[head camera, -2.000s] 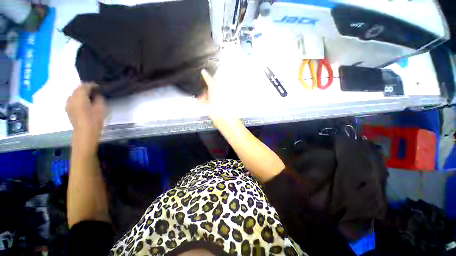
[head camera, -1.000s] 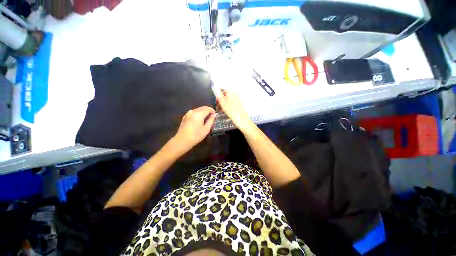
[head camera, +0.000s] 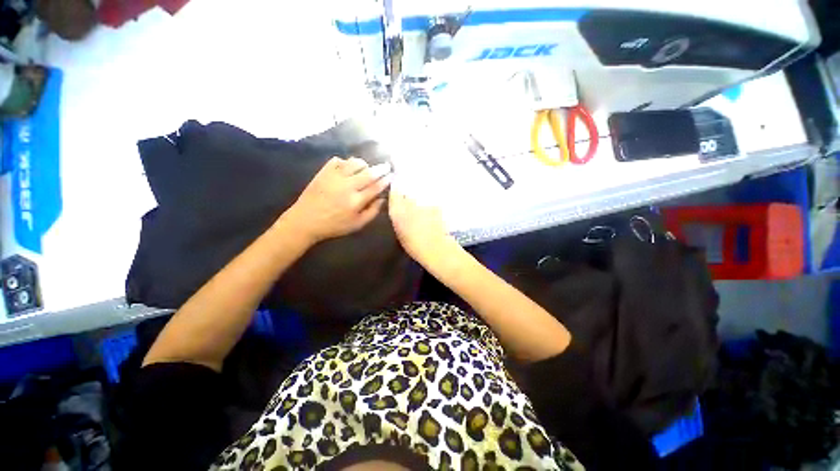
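A black garment piece (head camera: 239, 202) lies left of the needle on the white table and hangs over its front edge. My left hand (head camera: 343, 198) rests on the cloth with its fingers at the right edge, just below the needle area. My right hand (head camera: 414, 221) is beside it, fingers on the same edge; its fingertips are washed out by glare. The presser foot and needle (head camera: 394, 90) of the sewing machine (head camera: 516, 28) are just beyond the fingers, partly lost in bright light.
Thread snips (head camera: 490, 163) lie right of my hands. Scissors with yellow and red handles (head camera: 565, 136) and a flat black phone-like rectangle (head camera: 656, 135) lie farther right. Dark cloth (head camera: 645, 322) is heaped below the table, near a red stool or crate (head camera: 737, 241).
The cloth was first spread farther back with my hands apart; now it lies nearer me. My left hand has come to the right edge, then moved up toward the needle beside my right hand.
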